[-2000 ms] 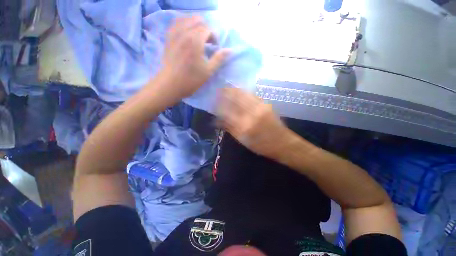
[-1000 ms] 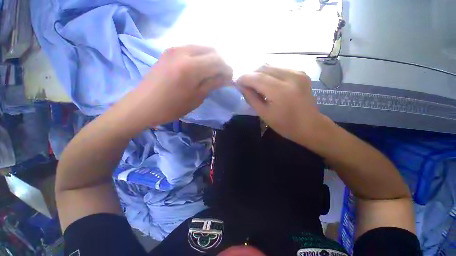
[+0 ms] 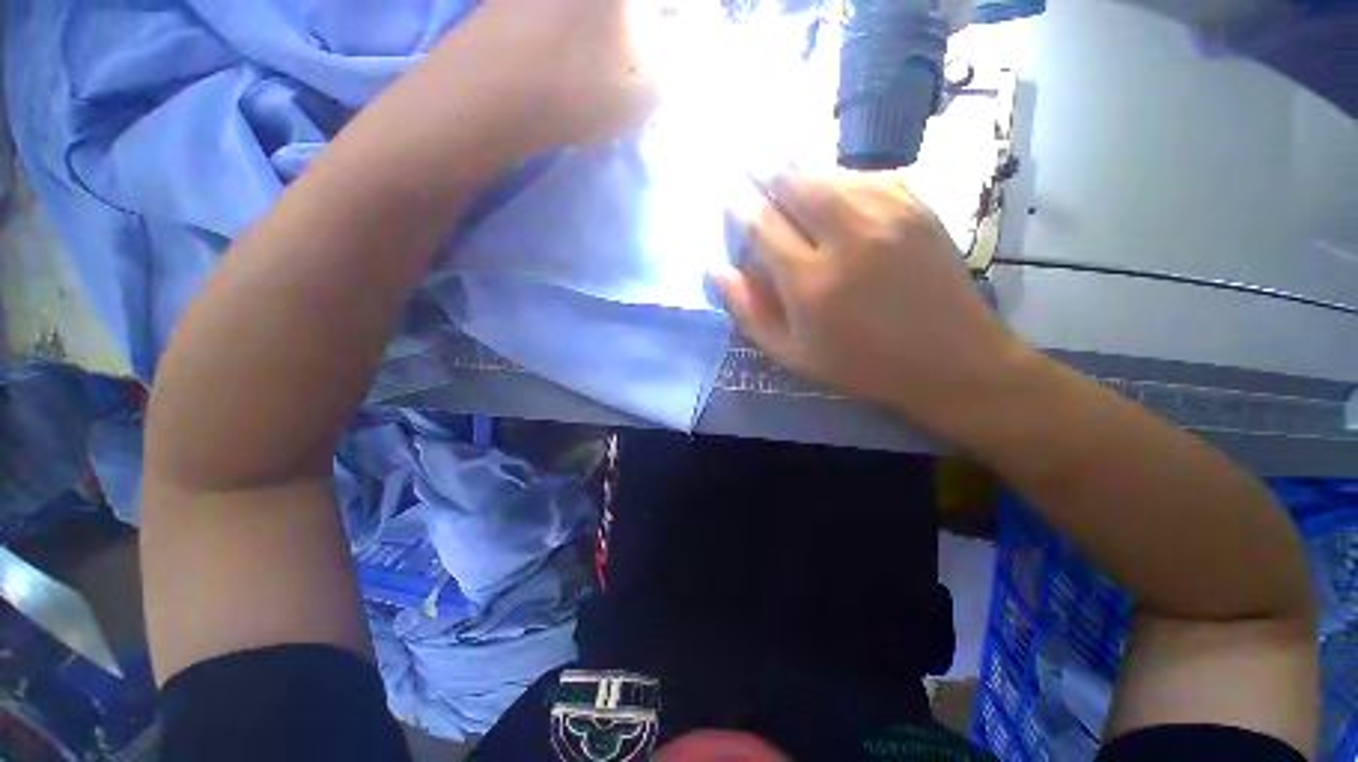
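Observation:
The light blue garment body [image 3: 194,134] lies heaped on the machine table at the left, and a flatter part of it runs under my hands to a corner hanging over the front edge. My left hand [image 3: 574,67] is at the top centre on the cloth, partly washed out by the lamp glare; its fingertips are hidden. My right hand [image 3: 856,276] is pinching the cloth's right edge beside the glare, fingers bent. The needle area is lost in the white light. A dark ribbed machine part [image 3: 882,104] stands just above my right hand.
The grey table edge with a ruler scale [image 3: 1177,402] runs along the front. A crumpled light blue pile [image 3: 492,521] lies below at the left. A blue slatted basket [image 3: 1020,640] is low at the right. Purple cloth [image 3: 1266,45] shows at the top right.
My left hand has moved up and away from my right, towards the glare. The cloth is now spread flatter between them. The dark machine part has come into view.

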